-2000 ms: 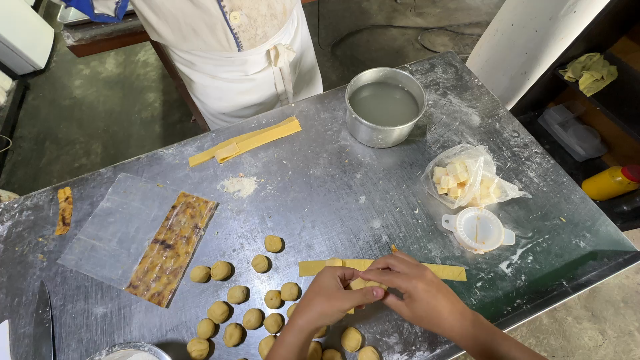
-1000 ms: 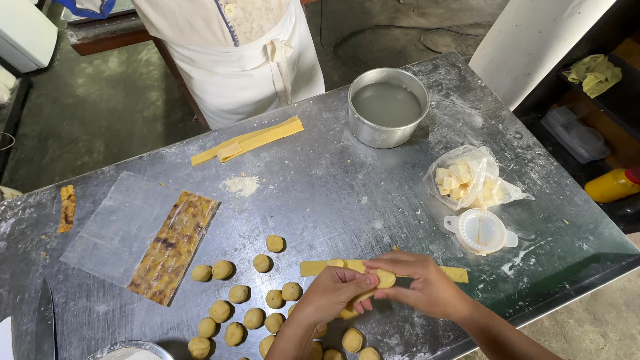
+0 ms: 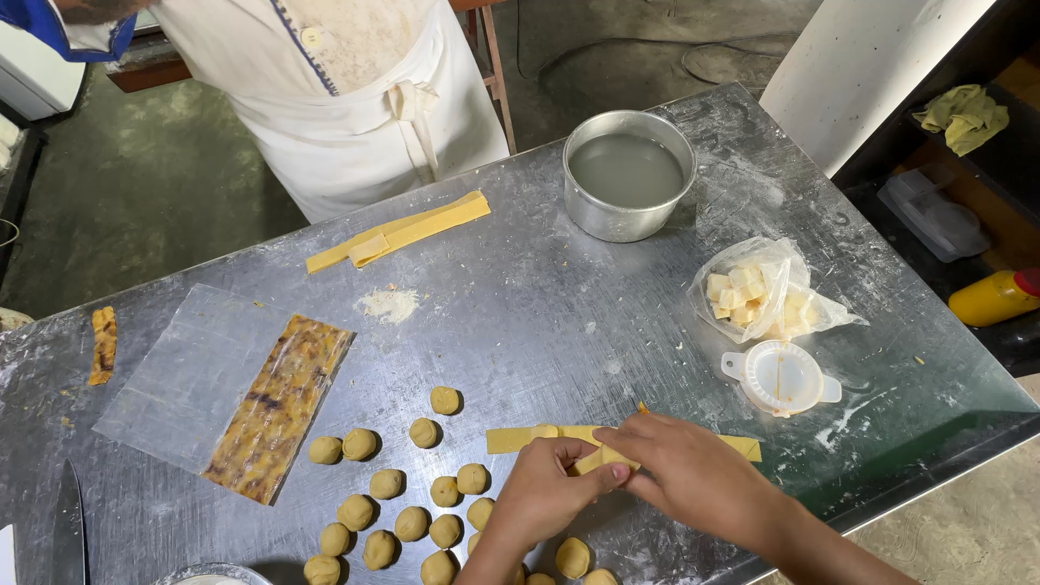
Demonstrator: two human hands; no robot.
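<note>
Between them, my left hand [image 3: 561, 487] and my right hand [image 3: 682, 467] pinch a small piece of yellow dough [image 3: 595, 460], partly hidden by the fingers. Just beyond them lies a flat dough strip [image 3: 510, 439], running left to right behind my hands. Several round dough balls [image 3: 412, 523] are spread to the left of my left hand and below it. Farther off are more dough strips [image 3: 439, 223], one with a folded end. A clear bag of pale cubes [image 3: 743, 292] and a white plastic dumpling press [image 3: 782, 378] are at the right.
On the metal table [image 3: 520, 325] stand a pot of cloudy liquid [image 3: 630, 175] and a plastic sheet with a browned yellow slab [image 3: 272, 410]. A knife [image 3: 71, 528] lies at lower left, near a bowl rim [image 3: 213, 574]. A person in a white apron [image 3: 366, 122] stands across the table.
My fingers have shifted around the small dough piece, and my hands have drawn closer together over it. The other things on the table have stayed put.
</note>
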